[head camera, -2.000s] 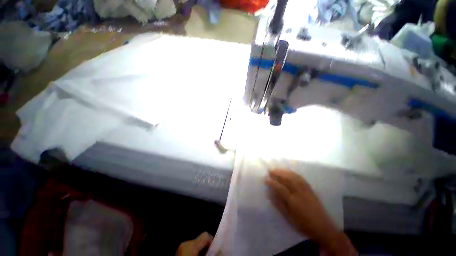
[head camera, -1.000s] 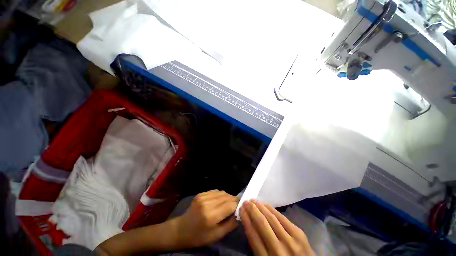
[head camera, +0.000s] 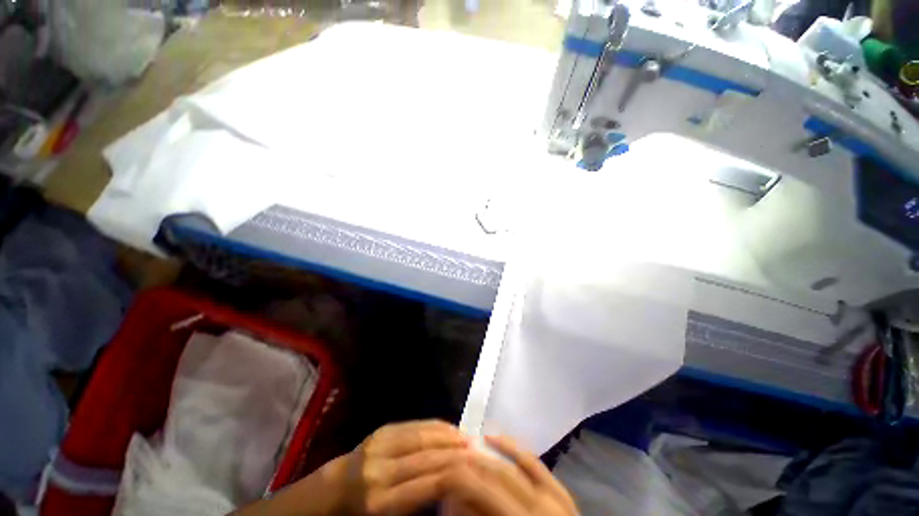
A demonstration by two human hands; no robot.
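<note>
A white shirt panel (head camera: 595, 353) hangs from the machine bed over the front edge towards me. Its folded edge (head camera: 494, 353) runs as a narrow straight strip down the panel's left side. My left hand (head camera: 408, 469) and my right hand (head camera: 514, 484) meet at the strip's lower end and grip it; the fingertips partly hide the cloth. The lockstitch machine (head camera: 675, 101) stands above the panel's far end. Glare hides the needle area. A small curved guide (head camera: 488, 218) lies left of the panel.
White panels (head camera: 191, 166) spread left of the machine. A table-edge ruler (head camera: 373, 242) runs along the front edge. A red basket (head camera: 151, 328) with white pieces stands below at left. Grey cloth (head camera: 645, 479) lies below at right. A green thread cone (head camera: 882, 58) stands behind the machine.
My right hand has gone from flat on the panel to the strip's lower end, where my left hand has joined it. The fold now shows as a straight strip. The camera view has shifted.
</note>
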